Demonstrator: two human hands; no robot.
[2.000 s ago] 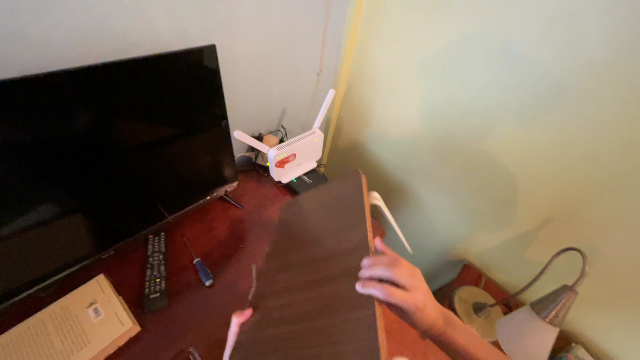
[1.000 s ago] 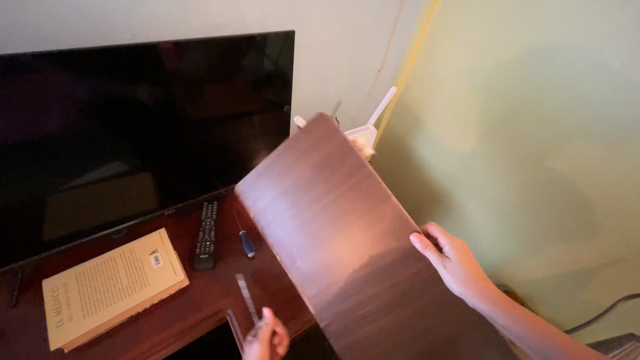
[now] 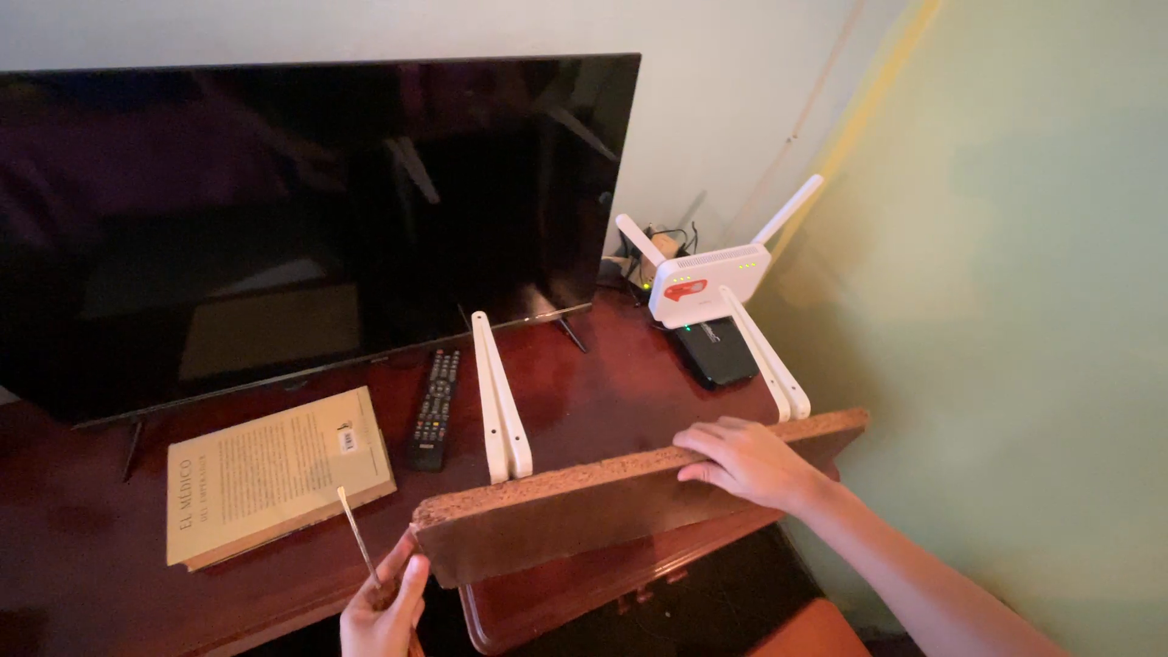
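Note:
A brown particle-board shelf [image 3: 566, 525] is held on its long edge, its rough chipboard edge facing up. My right hand [image 3: 744, 461] grips that upper edge right of its middle. At the board's left end, my left hand [image 3: 388, 593] touches the corner with its fingertips and holds a screwdriver [image 3: 358, 529] with the metal shaft pointing up; its handle is mostly hidden in the hand. Two white shelf brackets stick out from the board's far side, a left bracket [image 3: 497, 401] and a right bracket [image 3: 766, 360].
On the dark red wooden table [image 3: 602, 383] stand a flat television [image 3: 301, 228], a remote control [image 3: 435, 411], a book [image 3: 278, 474] and a black box [image 3: 716, 351]. A white router [image 3: 707, 285] with two antennas is at the back, near cables. A wall rises at the right.
The board has been turned from showing its broad brown face to lying edge up, and both brackets have come into view. My left hand has moved to its left end. The blue-handled screwdriver no longer shows on the table.

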